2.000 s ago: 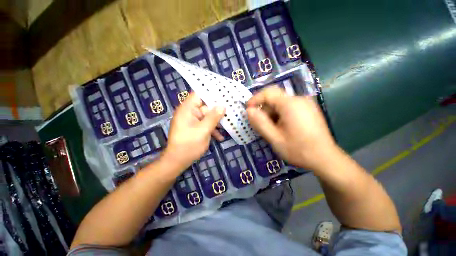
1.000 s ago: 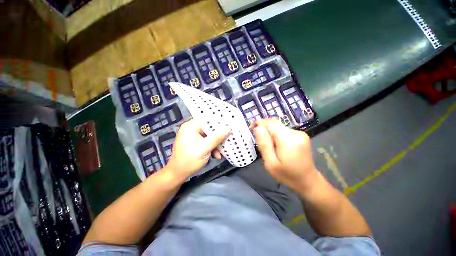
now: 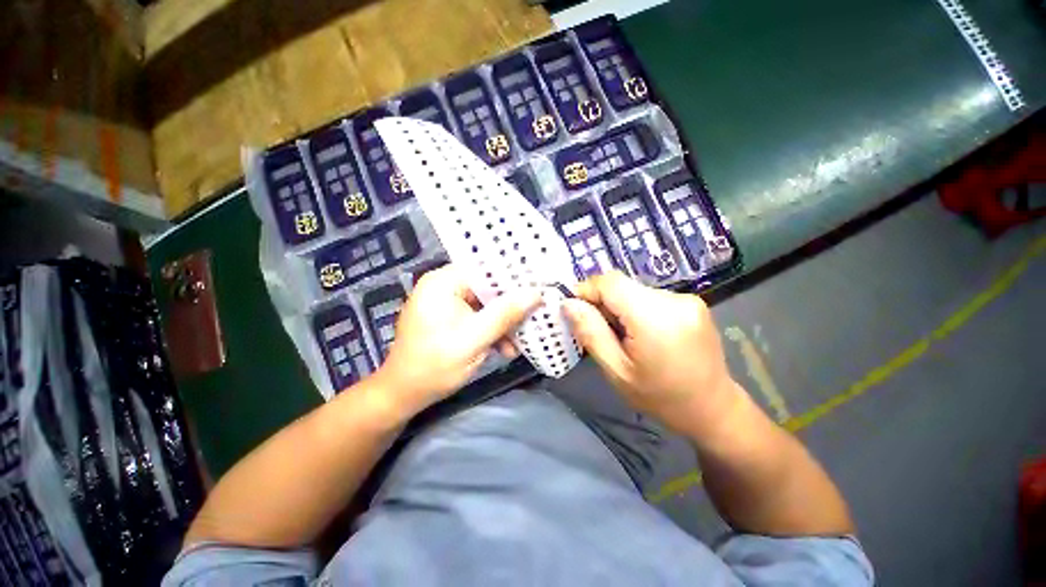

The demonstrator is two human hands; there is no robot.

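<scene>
A white sticker sheet (image 3: 484,218) with rows of small black dots is held up over the tray, its far end pointing to the upper left. My left hand (image 3: 450,333) grips its lower part between thumb and fingers. My right hand (image 3: 648,342) is at the sheet's right edge, thumb and fingertips pinched together close to the left thumb. Whether a dot is between them is too small to tell. Behind the sheet lies the blister tray (image 3: 282,275) with dark purple moulded parts (image 3: 599,158), each with a gold emblem at one end. The sheet and hands hide some parts.
A reddish-brown flat phone-like object (image 3: 195,312) lies on the green bench (image 3: 803,109) left of the tray. Stacked trays with shiny black edges (image 3: 109,401) stand at lower left. Brown cardboard (image 3: 344,69) is behind the tray. A grey floor with a yellow line (image 3: 883,390) shows at right.
My right fingertips have moved left onto the sheet, close to the left thumb. The sheet's far end stands higher in view. Since the oldest frame, the view has shifted, with the hands nearer the tray's front edge.
</scene>
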